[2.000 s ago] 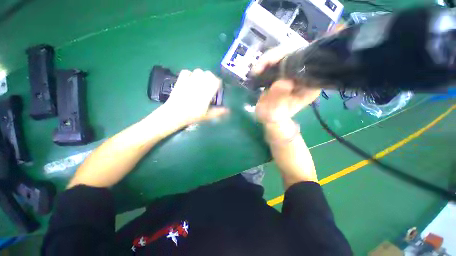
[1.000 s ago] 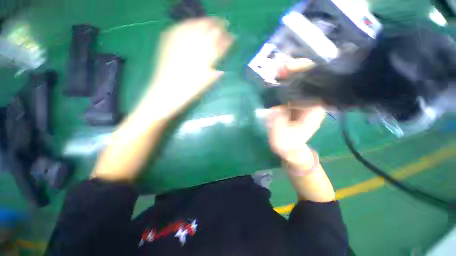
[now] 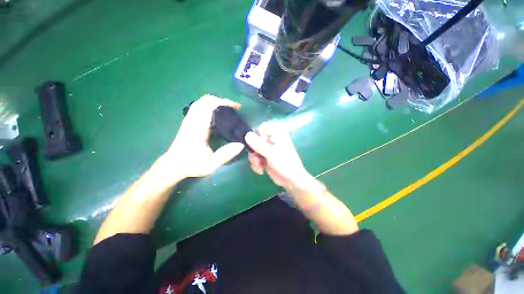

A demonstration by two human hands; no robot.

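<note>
A black housing is held between my two hands above the bench, its rounded end facing up. My left hand wraps around its left side, and a small dark bit of it shows past the fingers. My right hand pinches its lower right end with thumb and fingers. Whether a small part is also held there is hidden by the fingers. The electric screwdriver, a large black cylinder with clear wrap, hangs free in front of the feeder, touched by neither hand.
The white, blue-edged screw feeder stands behind the screwdriver. A clear plastic bag of black parts lies at the upper right, some parts spilling out. Black housings lie singly and heaped at the left. A cable crosses the bag.
My right hand has let go of the screwdriver and now grips the housing. The screwdriver hangs more upright. A housing from the left group is gone, and both hands have come together.
</note>
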